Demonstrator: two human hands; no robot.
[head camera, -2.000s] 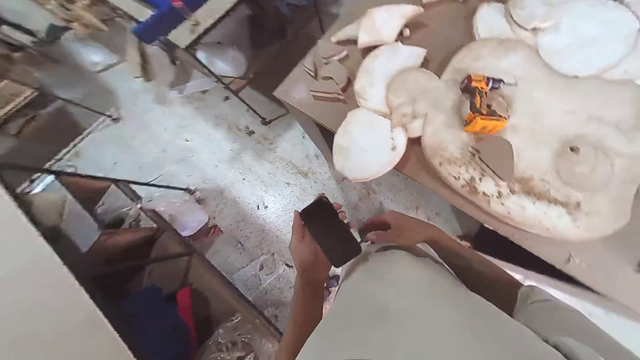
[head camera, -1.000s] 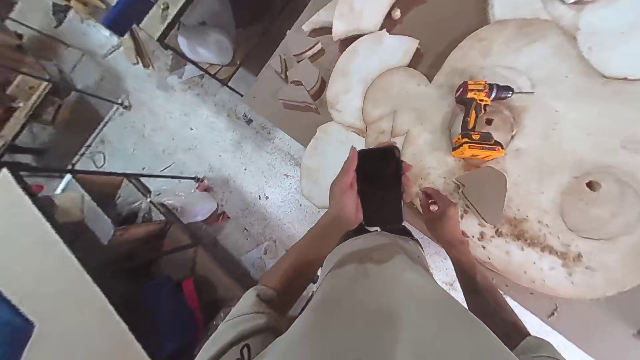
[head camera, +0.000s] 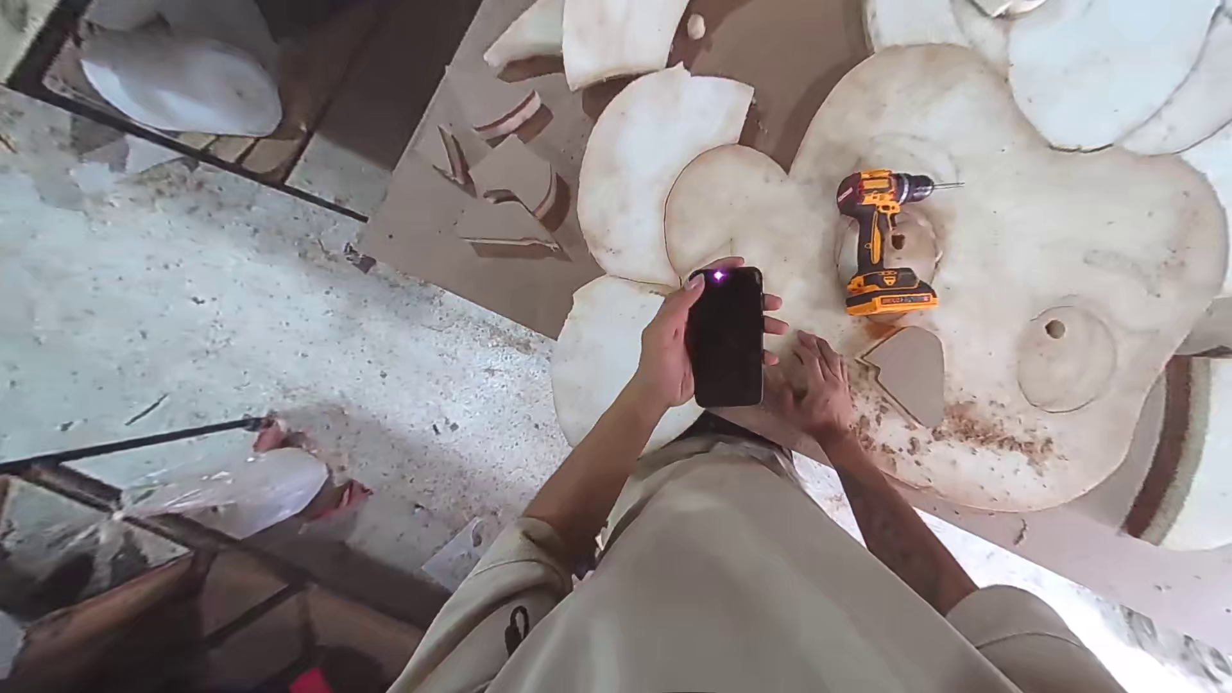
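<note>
My left hand (head camera: 669, 342) grips a dark smartphone (head camera: 727, 337), its screen black and a small violet light near its top. My right hand (head camera: 816, 385) rests palm down, fingers apart, at the near edge of a large pale scalloped board (head camera: 982, 260). Beyond it, an orange and black cordless drill (head camera: 881, 241) lies on its side on the board, its thin bit pointing right. Right of my right hand lies a flat grey-brown offcut (head camera: 912, 375), with brown shavings (head camera: 1001, 433) beside it.
Curved pale panels (head camera: 654, 164) overlap at the table's left part. Several small offcuts (head camera: 515, 178) lie on the brown sheet. Left of the table is a speckled floor (head camera: 433, 356), with a clear plastic bag (head camera: 241, 486) on a dark frame and a white rounded object (head camera: 183, 82) on a shelf.
The phone has moved from over the floor to above the panels at the table's edge. My right hand, near my waist two seconds ago, now rests on the board. The view has shifted.
</note>
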